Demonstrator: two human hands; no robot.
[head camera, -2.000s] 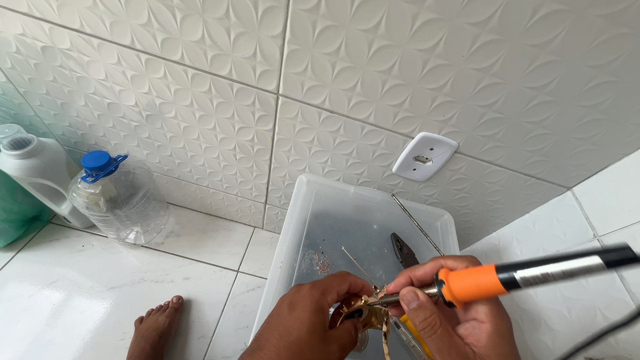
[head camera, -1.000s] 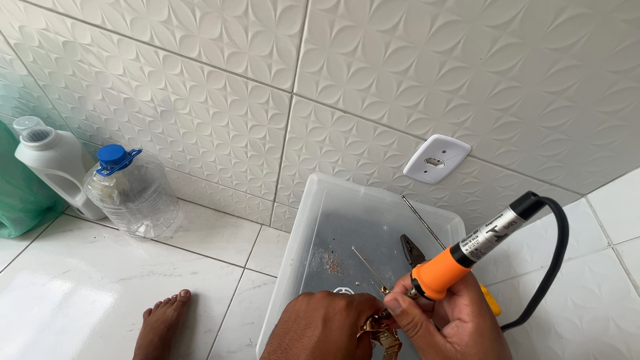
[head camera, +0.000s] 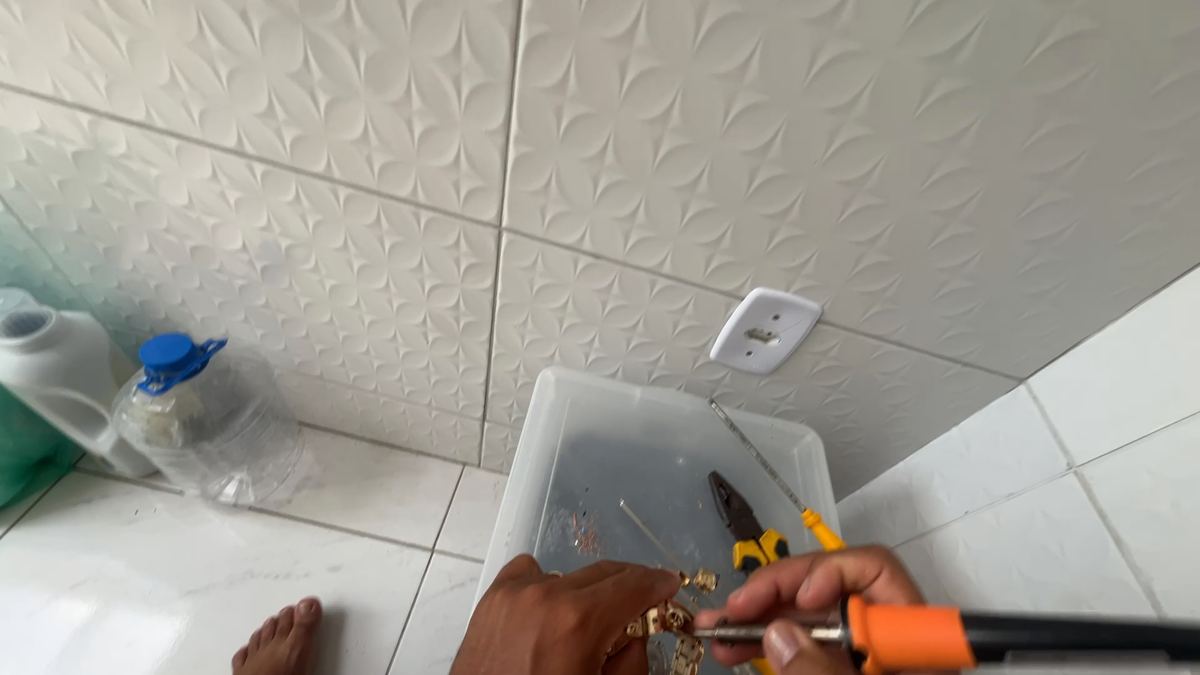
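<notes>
Near the bottom centre, my left hand (head camera: 562, 619) grips a small brass-coloured metal part (head camera: 656, 621), which looks like a socket's contact piece. From the right, my right hand (head camera: 825, 600) holds a soldering iron with an orange and black handle (head camera: 909, 637) by its metal shaft. The iron's tip meets or nearly meets the brass part; the exact contact is too small to tell. Below the hands is an upturned translucent plastic bin (head camera: 553, 422). On it lie pliers with yellow and black handles (head camera: 741, 516), a thin screwdriver with a yellow handle (head camera: 764, 459) and another loose brass piece (head camera: 705, 580).
A white wall plate (head camera: 767, 331) is on the embossed tile wall behind the bin. At the left stand a clear bottle with a blue cap (head camera: 216, 422), a white jug (head camera: 66, 375) and something green (head camera: 28, 450). Copper-coloured bits (head camera: 586, 534) lie on the bin. A bare foot (head camera: 281, 642) shows lower left.
The soldering iron has swung from an upward slant to nearly level, pointing left. My right hand has shifted right, uncovering more of the pliers and the yellow screwdriver handle.
</notes>
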